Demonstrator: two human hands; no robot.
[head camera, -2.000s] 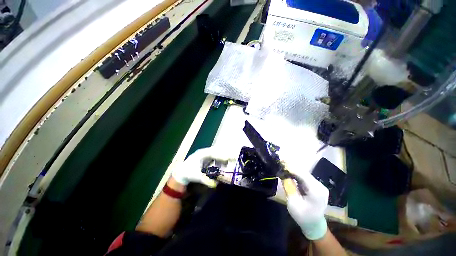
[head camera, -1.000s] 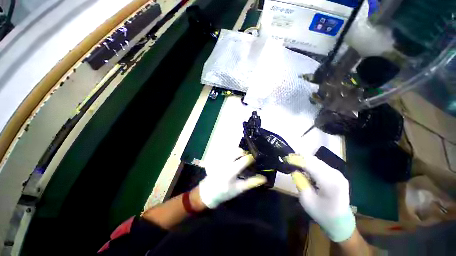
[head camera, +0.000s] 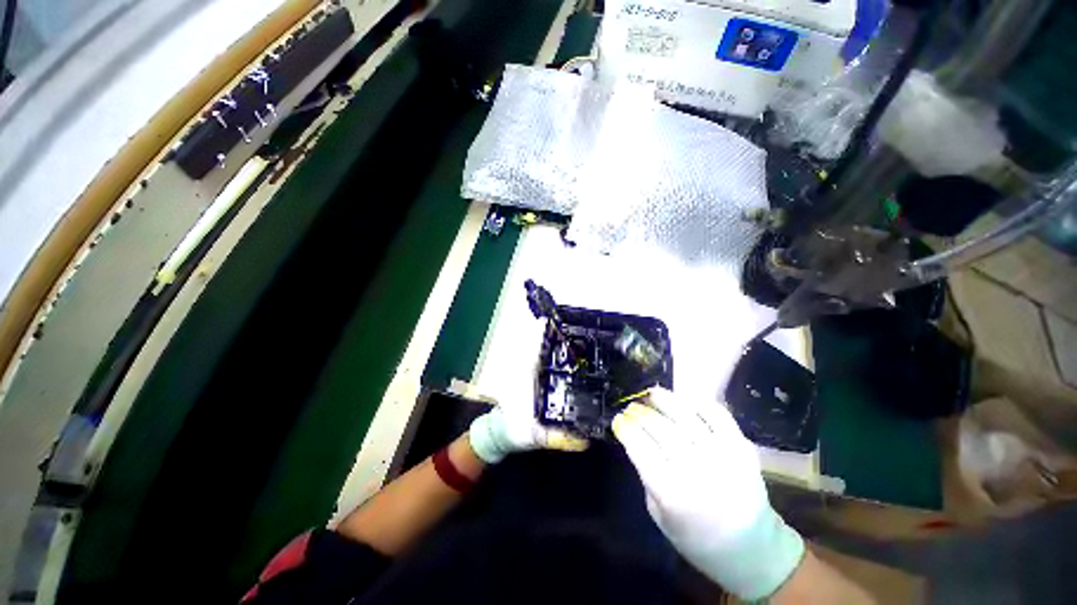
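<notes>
A black housing (head camera: 574, 408) lies open side up on the white board (head camera: 502, 317). Wires and a pale, blurred part show inside it, and a narrow black bracket (head camera: 540, 300) sticks out past its upper left edge. My left hand (head camera: 520, 435), in a white glove, holds the housing's lower left edge, its fingers partly hidden. My right hand (head camera: 699, 482), also gloved, has its fingertips pinched at a thin yellow wire (head camera: 634, 397) at the housing's lower right. A black cover plate (head camera: 772, 397) lies to the right.
The screwdriver (head camera: 844, 270) hangs at the right with a clear hose. A bubble sheet (head camera: 673, 189) lies beyond the board, before a white box (head camera: 709, 57). The green conveyor (head camera: 254, 390) runs along the left. A multi-hole black unit (head camera: 266, 95) lies at its far side.
The dark part held up in my right hand is no longer raised. The housing's open inside now shows. My left hand has moved to its lower left edge, and my right fingertips are at the wire.
</notes>
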